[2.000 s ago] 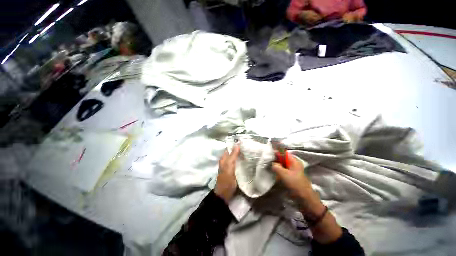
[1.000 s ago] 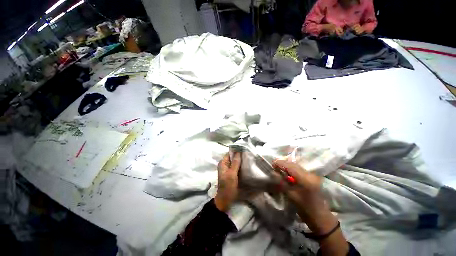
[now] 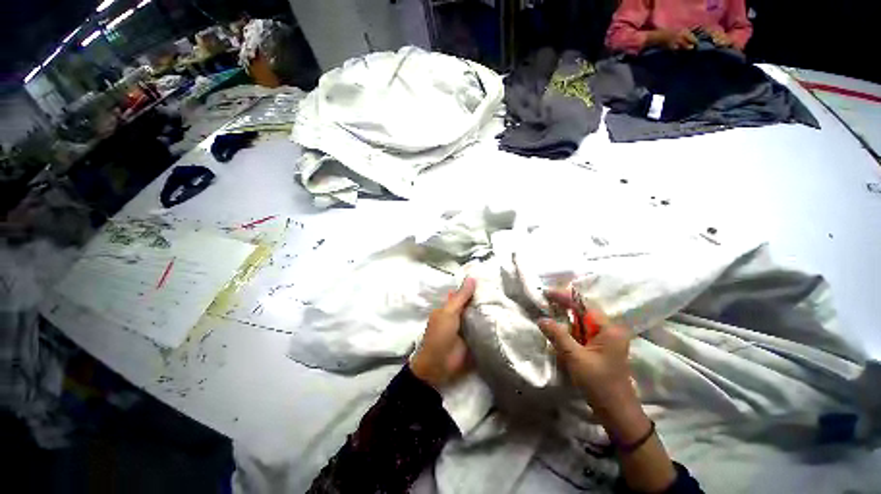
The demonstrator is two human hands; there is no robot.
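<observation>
A large off-white garment (image 3: 357,314) lies spread in folds on the table under my hands. My left hand (image 3: 445,338) grips a bunched part of it, with the thumb on top near a seam. My right hand (image 3: 597,349) holds red-orange handled thread snips (image 3: 582,326) in the palm, and its fingers are at the cloth just right of the left hand. The blades are hard to make out. A dark blue label (image 3: 837,427) shows on the cloth at the right.
An off-white garment pile (image 3: 396,116) stands beyond my hands. Dark grey garments (image 3: 696,92) lie at the far side before a person in pink (image 3: 676,21). A paper sheet (image 3: 164,289) and black loops (image 3: 185,183) lie on the left of the table (image 3: 541,188).
The view has shifted, so the table things sit slightly right. The held cloth has been turned, and a rounded fold now stands between my hands. The right hand with the snips has moved slightly right.
</observation>
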